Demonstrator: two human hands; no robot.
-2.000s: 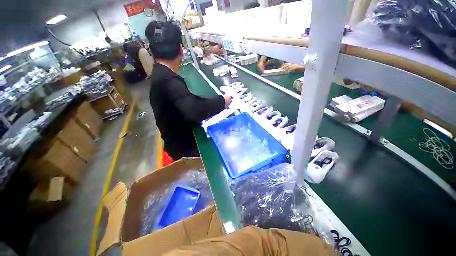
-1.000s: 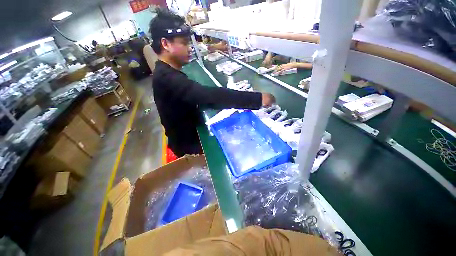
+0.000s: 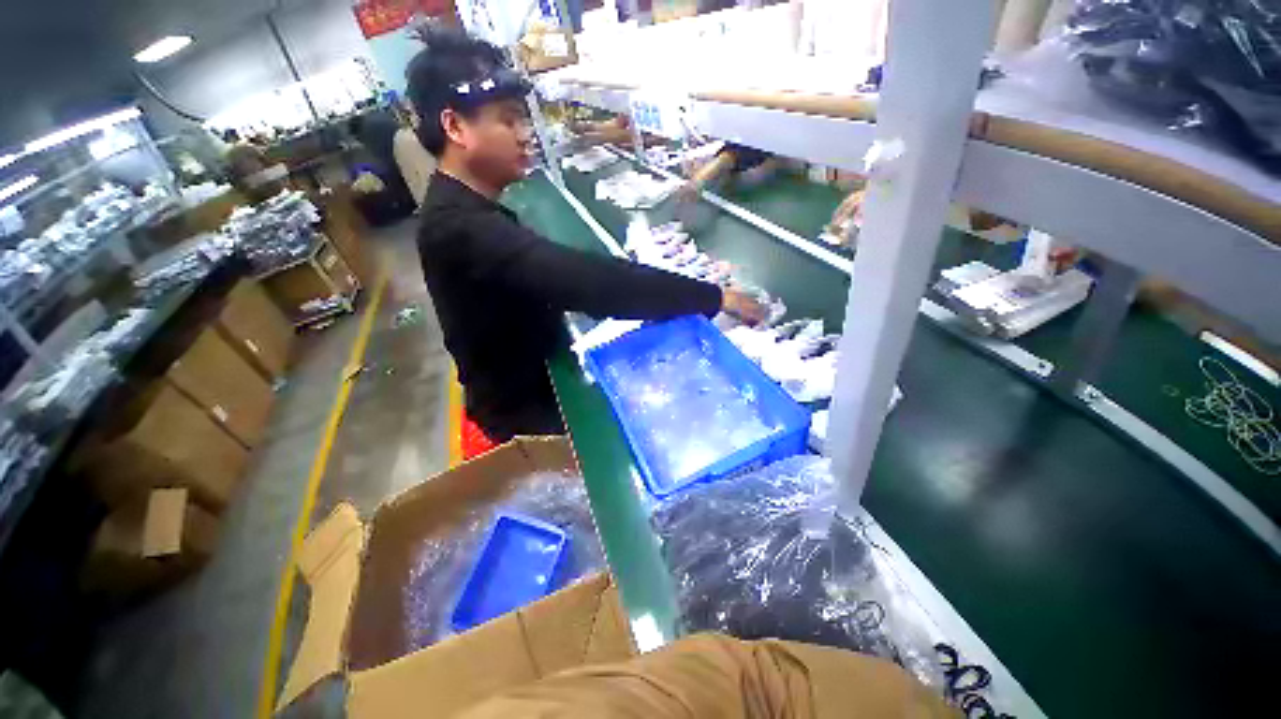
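Neither of my hands is in the picture; a brown sleeve [image 3: 703, 685] shows at the bottom edge. Just beyond it lies a crinkled clear poly bag [image 3: 766, 555] with dark contents. Several coiled black cables [image 3: 967, 680] lie right of the bag, cut off by the bottom edge. A blue plastic tote [image 3: 698, 407] with clear film inside stands behind the bag, left of the post. White wrapped units [image 3: 798, 358] stand in a row on the green belt [image 3: 983, 506], partly hidden by the post.
A person in black [image 3: 499, 281] stands at the belt, one arm over the units. An open carton [image 3: 471, 562] on the floor holds a small blue tray [image 3: 510, 572]. A grey post [image 3: 899, 239] rises in front. White boxes [image 3: 1014, 298] and a pale cord tangle [image 3: 1233, 410] lie on the far side.
The row of wrapped units has moved away along the belt, further behind the post. The person in black has turned their head and reached an arm over the row. The bag and tote look unmoved.
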